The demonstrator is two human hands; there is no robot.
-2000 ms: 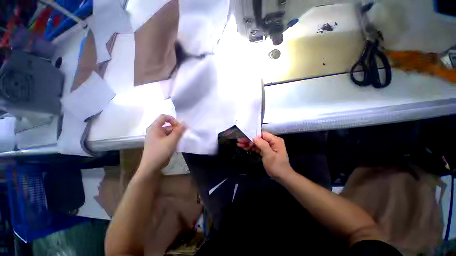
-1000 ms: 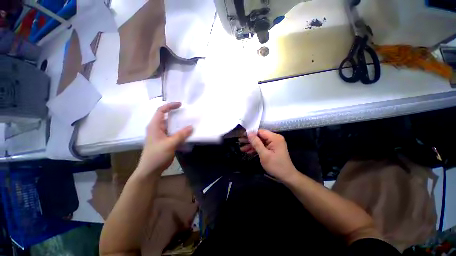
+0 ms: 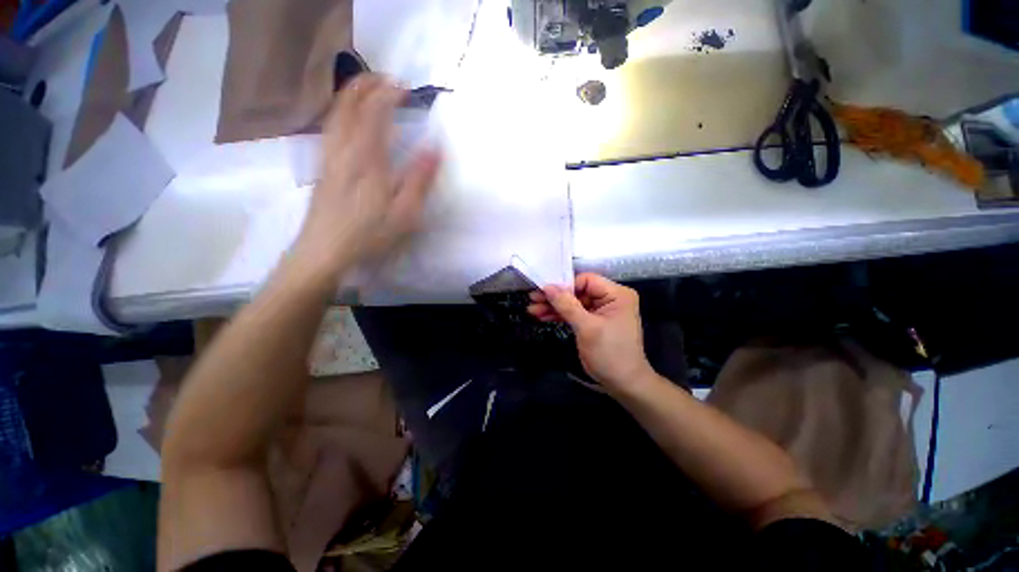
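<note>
A pale-backed cut panel (image 3: 503, 212) lies at the front edge of the table, overexposed under the machine lamp. My right hand (image 3: 592, 324) pinches its near right corner, beside a notch in the near edge. My left hand (image 3: 374, 168) is blurred, with its fingers apart, over the panel's left part; whether it touches the cloth cannot be told. The sewing machine's presser foot area (image 3: 598, 39) is above the panel's far end. A brown fabric piece (image 3: 279, 73) lies to the left, beyond my left hand.
Black-handled scissors (image 3: 799, 134) and an orange thread bundle (image 3: 911, 140) lie right of the needle. More pale and brown pieces (image 3: 110, 179) lie at the left. The table's rounded edge (image 3: 782, 244) crosses the view. Brown cloth (image 3: 821, 430) hangs below right.
My left hand has moved from the panel's near left edge up and away across it. My right hand keeps its pinch on the corner. The view has shifted slightly.
</note>
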